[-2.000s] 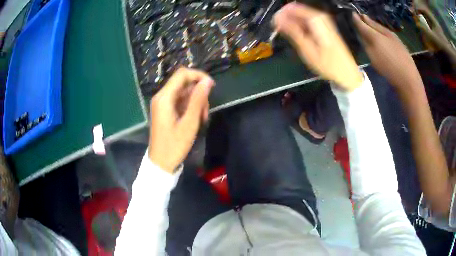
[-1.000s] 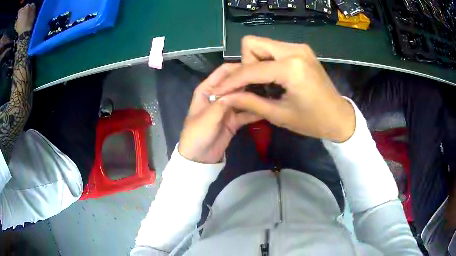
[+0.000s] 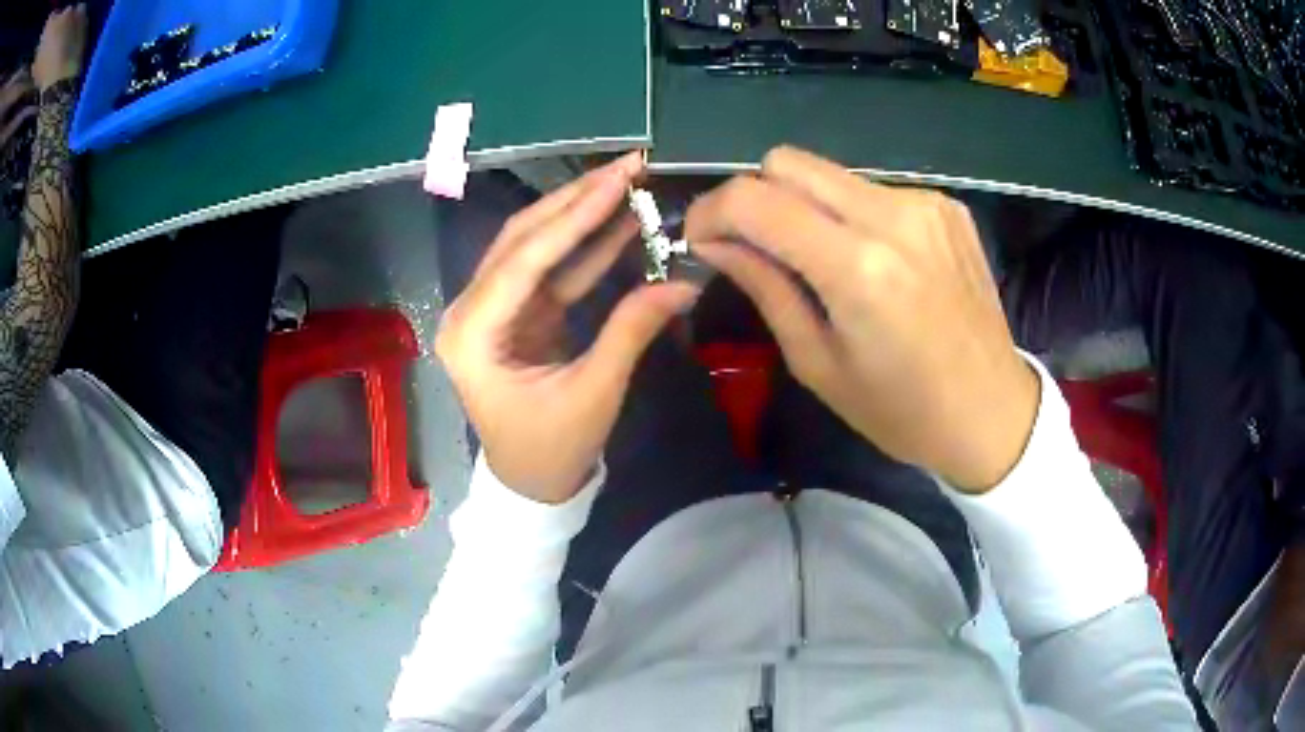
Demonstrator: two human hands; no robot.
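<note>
My left hand (image 3: 551,343) holds a small circuit board module (image 3: 650,233) near the table's front edge, above my lap. The module stands nearly edge-on between my left thumb and fingertips and shows bright white and silver spots. My right hand (image 3: 873,308) is at the module's right side. Its thumb and forefinger pinch a tiny pale part (image 3: 677,248) that touches or nearly touches the module. The exact contact is blurred.
The green table (image 3: 544,72) bears a blue bin (image 3: 215,65) with small black parts and a white tag (image 3: 448,149). Modules lie in a black tray (image 3: 802,57) with an orange-yellow label (image 3: 1020,69). Another black tray (image 3: 1202,129) is right. A red stool (image 3: 405,429) and neighbouring people flank me.
My hands have moved apart from their overlapped pose, and the module now shows between my left fingertips. Earlier, my right hand was over the tray. The view has shifted.
</note>
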